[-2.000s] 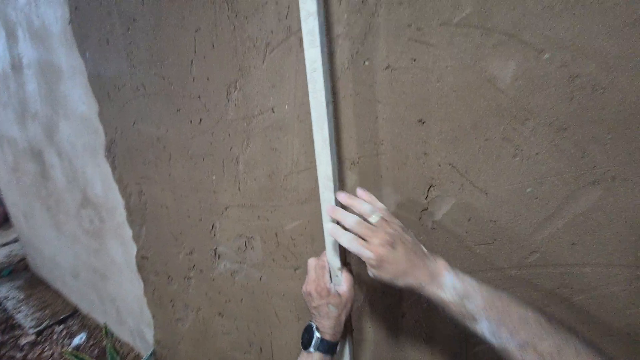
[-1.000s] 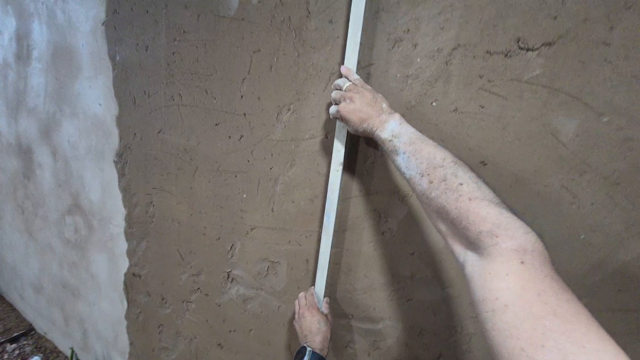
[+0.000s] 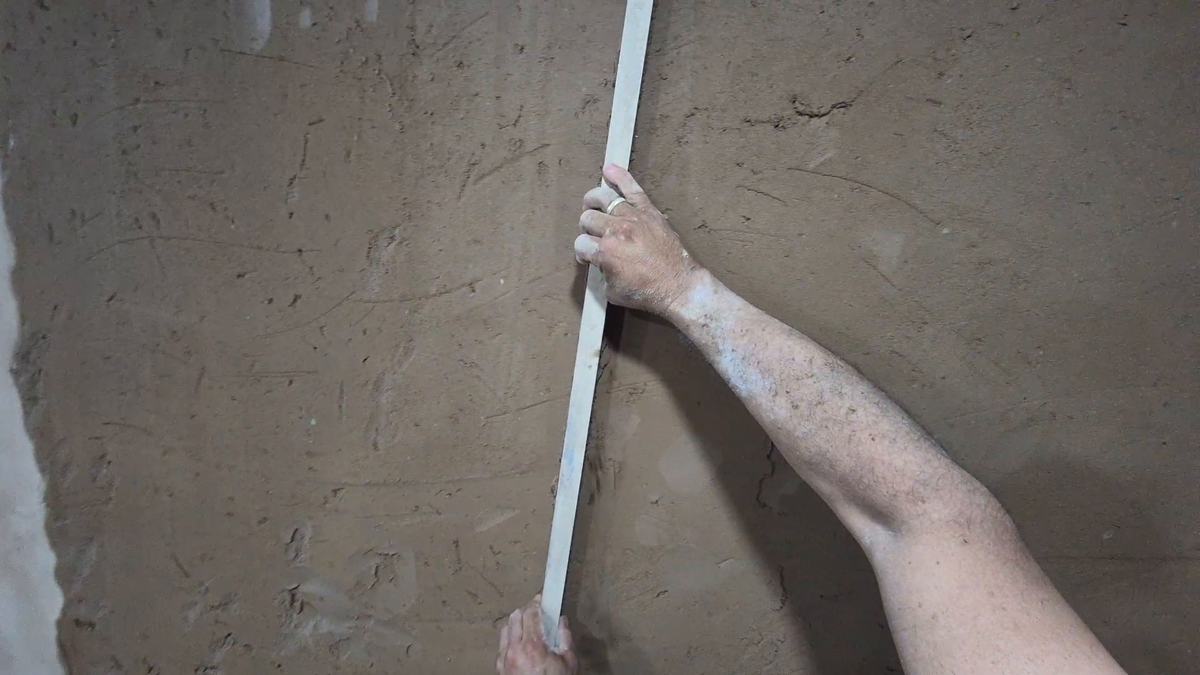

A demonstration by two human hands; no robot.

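A long, narrow, pale straightedge [image 3: 581,384] stands nearly upright against a brown plastered wall [image 3: 375,328], its top leaning a little to the right. My right hand [image 3: 637,239] grips it above the middle of the view, fingers curled over its left edge, a ring on one finger and pale dust on the fingertips. Low in the view, my left hand [image 3: 536,642] holds the straightedge near its lower end; part of that hand is cut off by the bottom edge. The upper end of the straightedge runs out of view.
The brown surface bears scratches, small pits and a dark crack [image 3: 816,108] at the upper right. Along the left side runs a ragged border with a whitish wall surface [image 3: 23,525]. My arm casts a shadow on the wall below it.
My right hand has moved up along the straightedge, away from my left hand, and now grips it. The straightedge's tilt has changed from leaning left to leaning right. The view has shifted.
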